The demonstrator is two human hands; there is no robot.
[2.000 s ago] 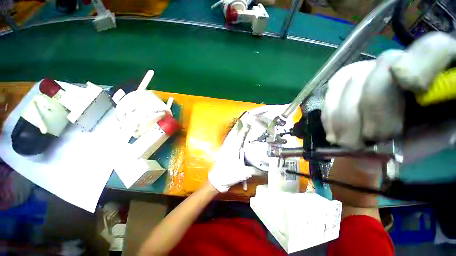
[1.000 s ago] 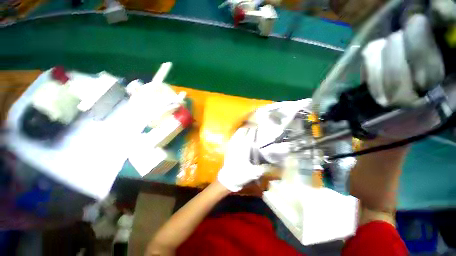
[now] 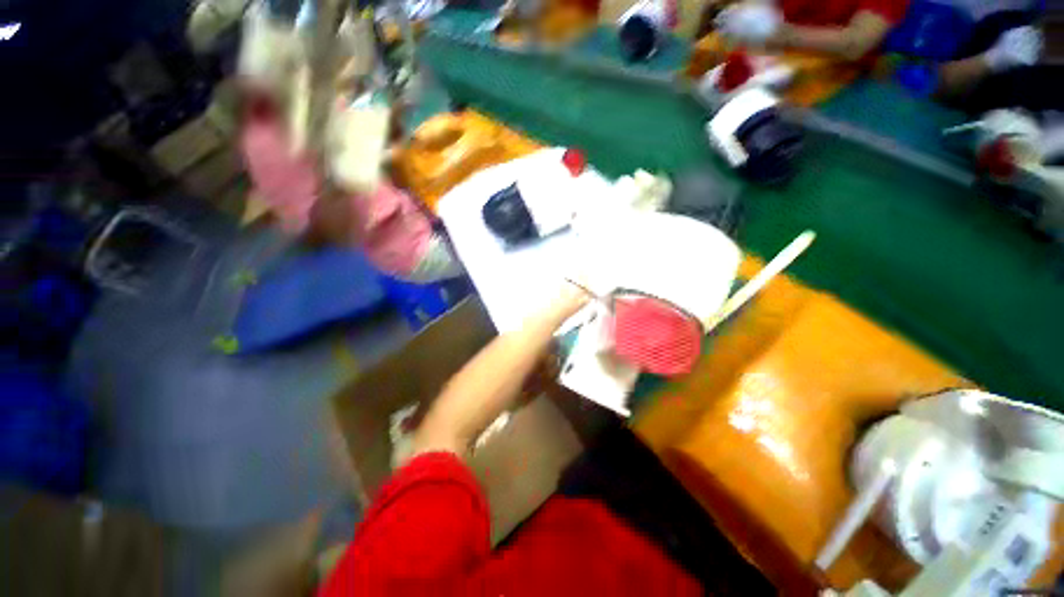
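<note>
A white housing assembly (image 3: 671,257) with a red mesh-faced round part (image 3: 657,336) and a thin white rod is in front of my reaching left arm. My gloved left hand (image 3: 586,315) is at its near left side, blurred and white against white. The fingers are mostly hidden, but the assembly is tilted with its red face up, as if held. Another white housing assembly (image 3: 933,472), with an open round ring, a thin rod and a printed label, lies at the right on the orange pad (image 3: 776,402). My right hand and the screwdriver are out of view.
White paper (image 3: 473,239) bears a unit with a black cup (image 3: 510,216). The green conveyor (image 3: 869,233) runs behind, with units and another person's arm (image 3: 834,37) beyond. A cardboard box (image 3: 403,373) stands below the bench. A person in pink is at upper left.
The view has swung left. My left hand has left the right-hand assembly and reached the one with the red part, which has turned and looks larger. My right hand and the screwdriver have gone out of view.
</note>
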